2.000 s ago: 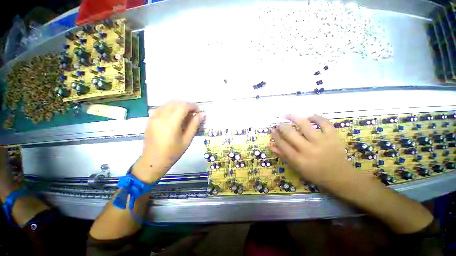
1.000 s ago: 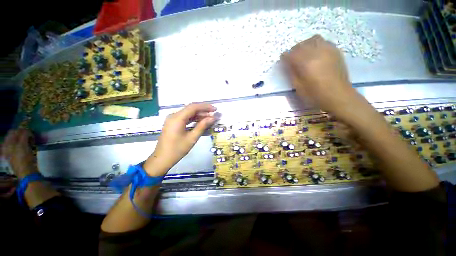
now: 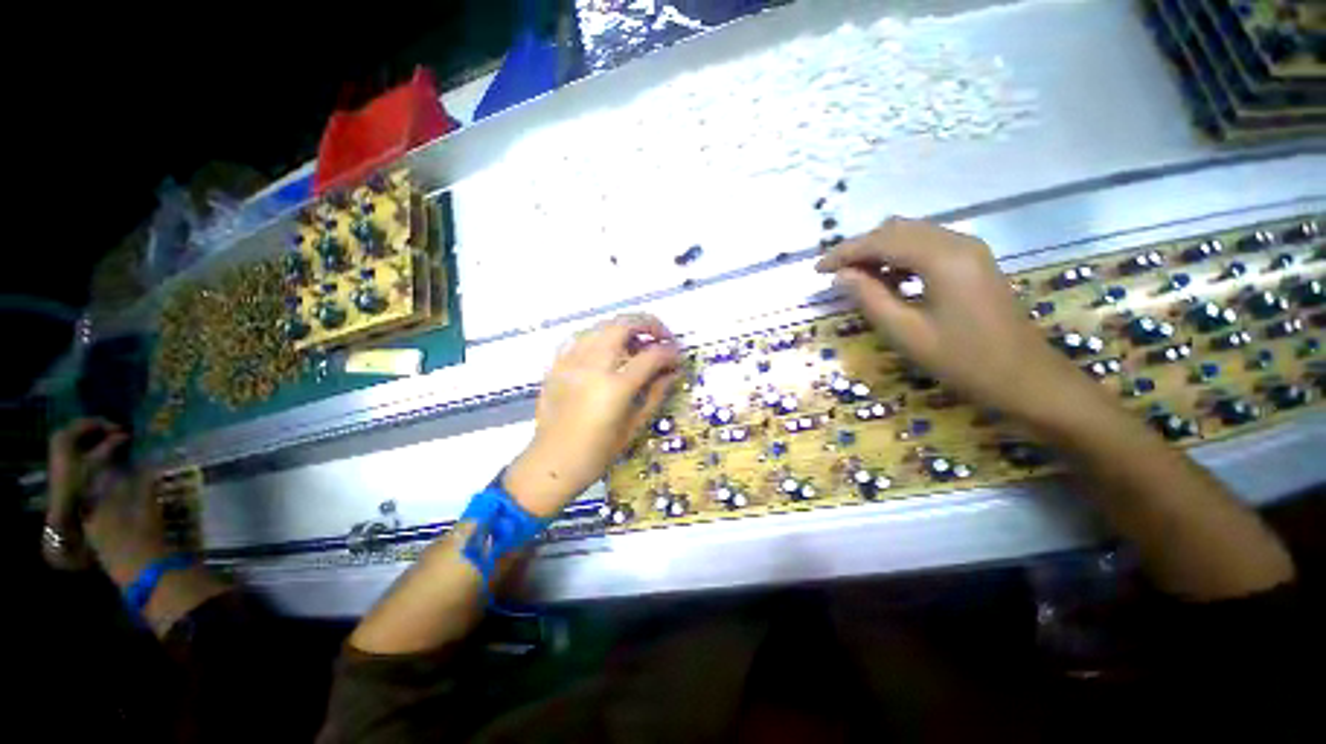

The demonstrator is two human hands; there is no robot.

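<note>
A tan-yellow circuit board panel (image 3: 756, 472), dotted with dark cylinders with pale tops, lies in the metal conveyor rail (image 3: 582, 579). My left hand (image 3: 596, 407), with a blue wrist strap (image 3: 499, 529), is over the panel's upper left corner, thumb and forefinger close together. My right hand (image 3: 945, 298) is over the panel's back edge, thumb and forefinger almost meeting. Anything between the fingertips of either hand is too small and glary to tell. White components (image 3: 873, 95) lie scattered on the bench, with several small dark components (image 3: 688, 256) nearer the rail.
Stacked boards (image 3: 364, 262) stand on the green mat at left, beside a pale block (image 3: 384, 362) and a tan-brown heap (image 3: 240, 342). More stacked boards (image 3: 1251, 66) stand far right. Another person's hands (image 3: 109, 494) are at far left. Red (image 3: 381, 128) and blue bins (image 3: 521, 76) sit behind the bench.
My right hand has come back from the white components to the panel's back edge. My left hand stays at the panel's left corner. The view has tilted and shifted.
</note>
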